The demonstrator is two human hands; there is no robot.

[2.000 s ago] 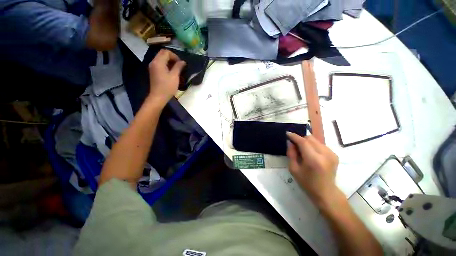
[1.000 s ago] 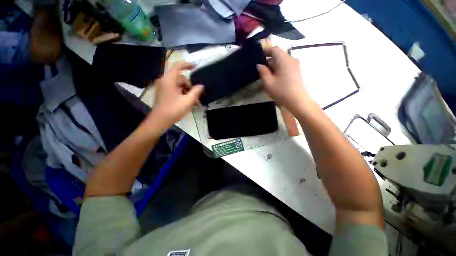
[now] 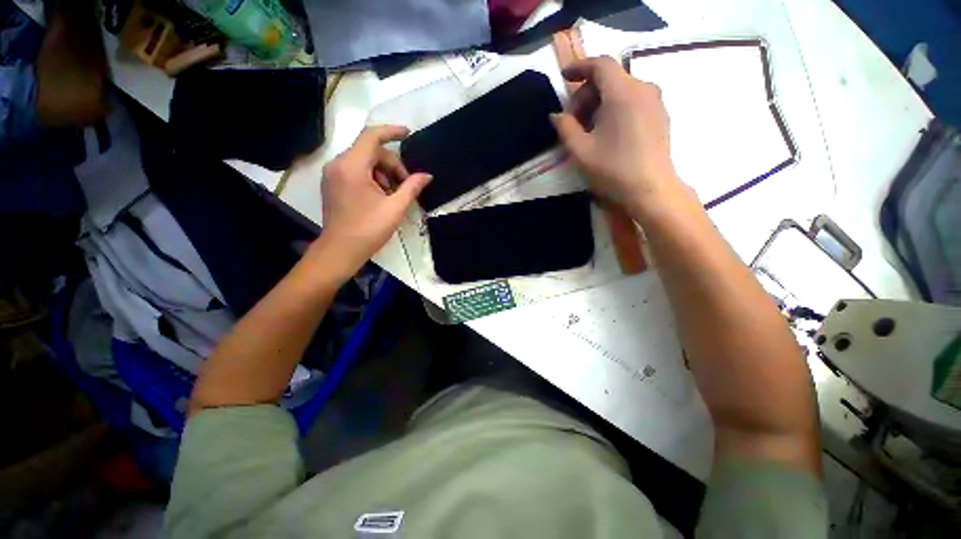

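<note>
Two black fabric pieces lie on the clear sewing template (image 3: 532, 290). The upper black piece (image 3: 483, 139) is tilted, with its right end farther from me. My left hand (image 3: 366, 190) holds its left end between thumb and fingers. My right hand (image 3: 622, 121) holds its right end the same way. The lower black piece (image 3: 512, 238) lies flat nearer me, untouched. The reddish-brown strip (image 3: 628, 244) runs right of the pieces, partly hidden by my right hand. The green label (image 3: 477, 301) shows at the template's near left corner.
The sewing machine head (image 3: 896, 342) is at the right. A dark slot outline (image 3: 778, 103) lies beyond my right forearm. The black piece pile (image 3: 248, 111), a green bottle (image 3: 253, 26) and grey-blue fabric (image 3: 395, 30) are at the upper left. Another person's arm (image 3: 72, 68) shows at far left.
Two seconds ago my left hand was at the black pile and my right hand was on the lower piece. Both hands now hold a second piece, lowered onto the template since one second ago.
</note>
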